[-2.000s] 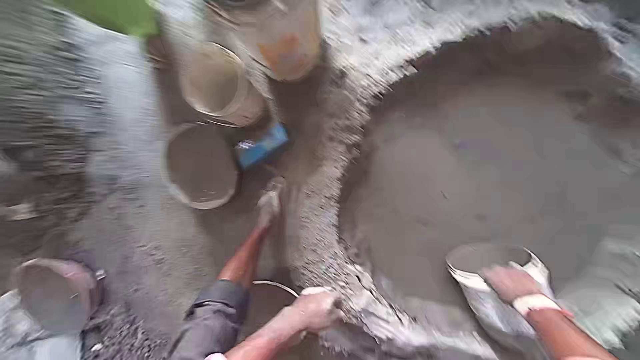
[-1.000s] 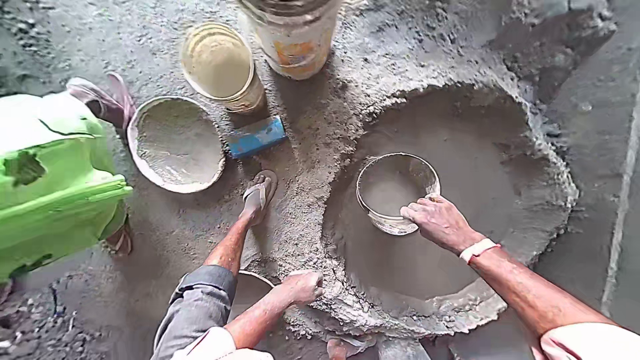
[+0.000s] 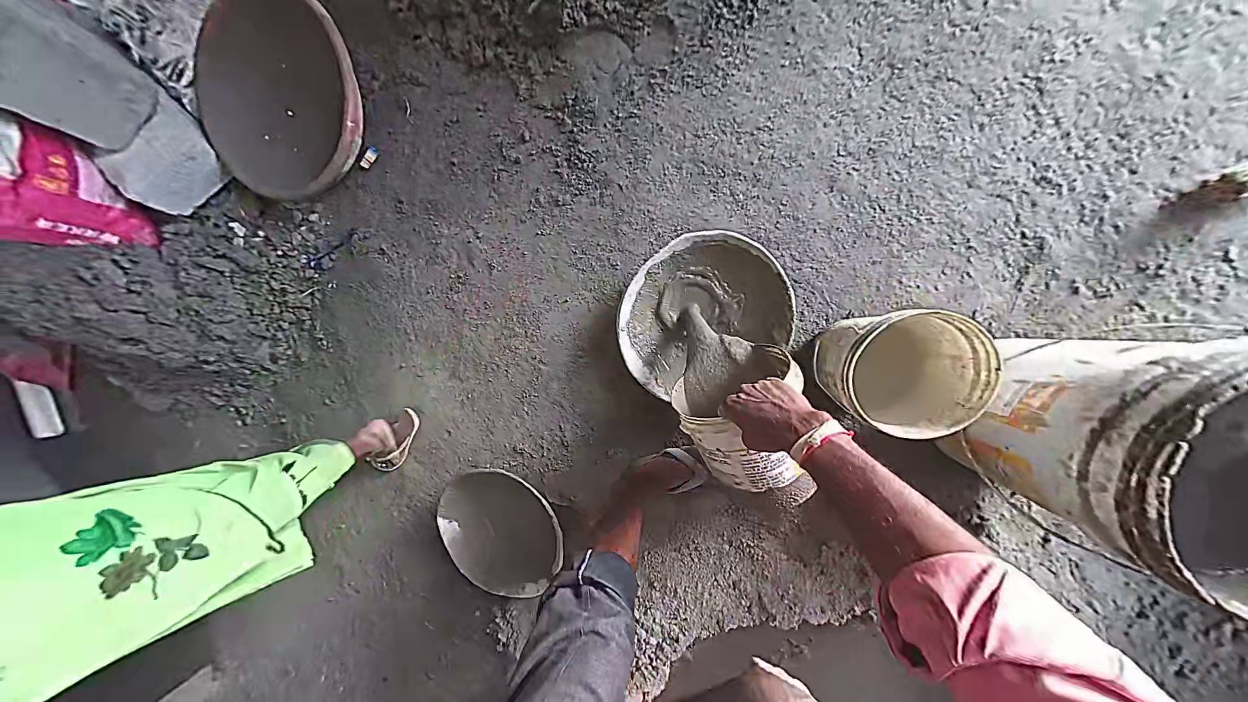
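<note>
My right hand (image 3: 770, 414) grips the rim of a small white plastic bucket (image 3: 736, 458), which is tipped over a round pan (image 3: 634, 336). Wet grey cement mix (image 3: 707, 336) pours from the bucket's mouth into the pan and lies in folds there. I cannot make out my left hand in the head view. Just right of the pan stands a cream plastic bucket (image 3: 916, 375) with greyish content. A shallow bowl (image 3: 499, 531) of grey mix rests on the ground beside my trousered leg. Part of the tipped bucket hides my sandalled foot.
A large white bucket (image 3: 1082, 439) is at the right. A person in light green clothing (image 3: 185, 556) stands at the left, one sandalled foot showing. At the upper left are a large basin (image 3: 351, 107), flat grey slabs (image 3: 166, 161) and a pink bag (image 3: 73, 200).
My right hand has brought the small bucket from the round pit of wet mix to the pan, and the bucket is now tipped and pouring. The view has turned strongly.
</note>
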